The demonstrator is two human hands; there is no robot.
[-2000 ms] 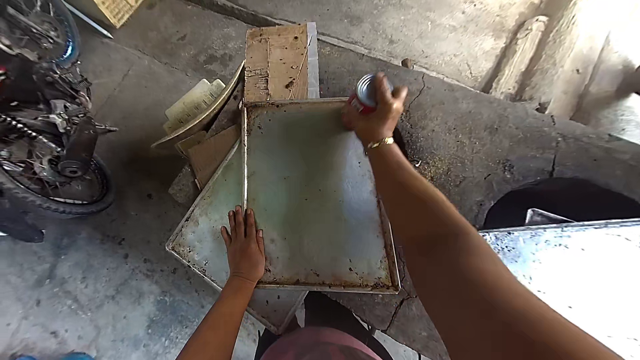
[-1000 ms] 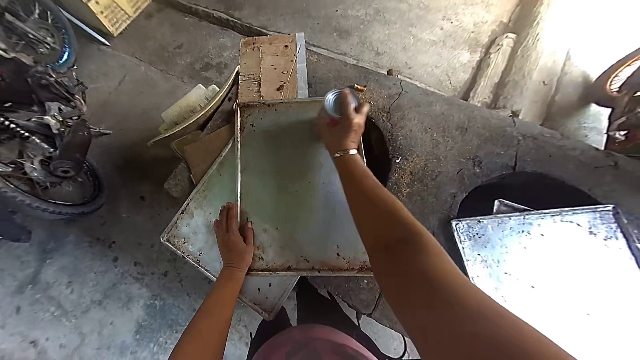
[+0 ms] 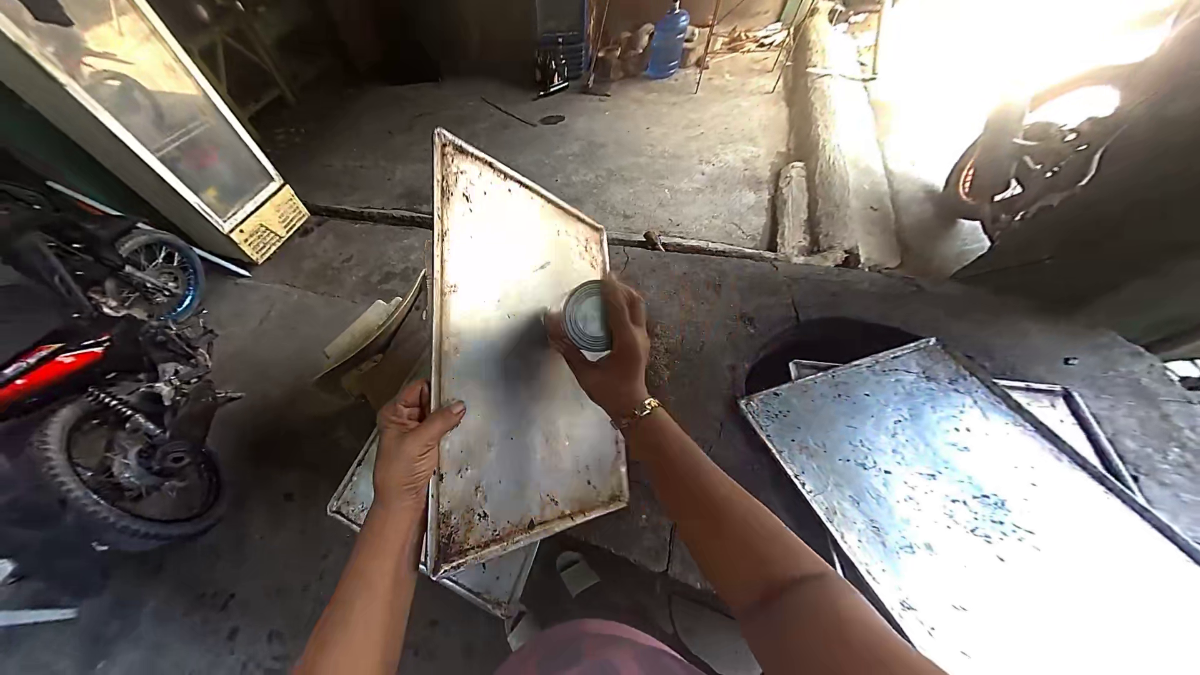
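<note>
My left hand (image 3: 412, 445) grips the left rim of a rectangular metal baking tray (image 3: 525, 394), thumb over its inner face. The tray is tilted up, with brown residue along its edges and corners. My right hand (image 3: 609, 352), a gold-coloured bracelet at its wrist, holds a metal can (image 3: 587, 316) by its side, close to the tray's inner face near the right rim. Whether the can touches the tray cannot be told. Beneath the held tray, corners of another metal tray (image 3: 487, 577) show.
More metal trays (image 3: 900, 469) lie at the right over a dark round opening or container (image 3: 797, 352). Motorcycles (image 3: 141, 431) stand at the left and another (image 3: 1031, 150) at the upper right. A glass-front cabinet (image 3: 178, 112) and a blue water jug (image 3: 668, 42) are farther back.
The top tray, flat before, is now tilted up. My left hand has gone from lying on the tray to gripping its left rim. The view has swung upward, showing more of the background.
</note>
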